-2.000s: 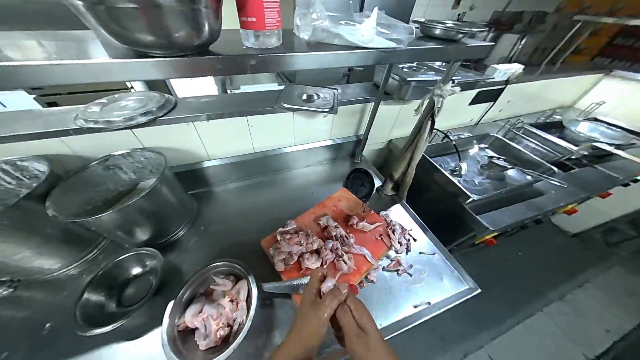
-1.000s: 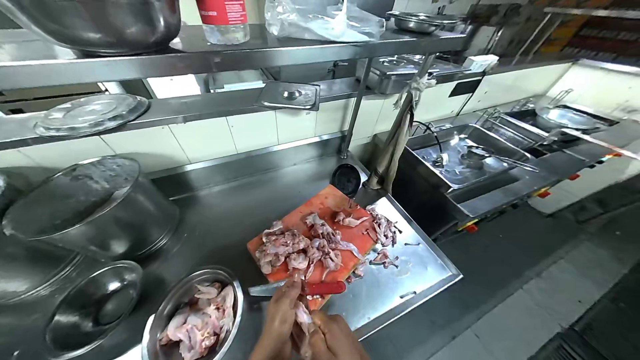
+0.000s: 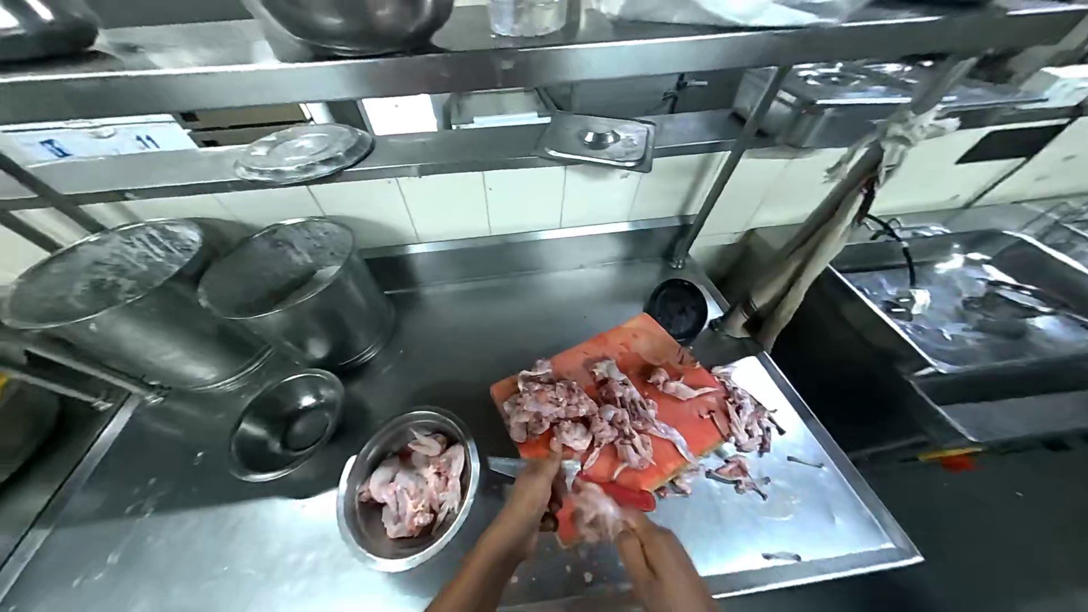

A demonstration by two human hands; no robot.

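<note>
Near the front edge of an orange cutting board, my right hand grips a blurred piece of raw poultry. My left hand is at the left side of that piece, fingers bent; its exact hold on the piece is unclear. A knife with a red handle lies across the board's near part, its blade partly behind my left hand. Heaps of raw meat and bone pieces cover the board. To the left, a steel bowl holds pale raw poultry.
Scraps lie along the board's right side on the steel counter. An empty steel bowl and tall steel pots stand left. A black round dish sits behind the board. Steel shelves run above; a sink is right.
The view has shifted. One second ago the piece was upright between my hands below the knife; now it is at the board's near edge, over part of the knife.
</note>
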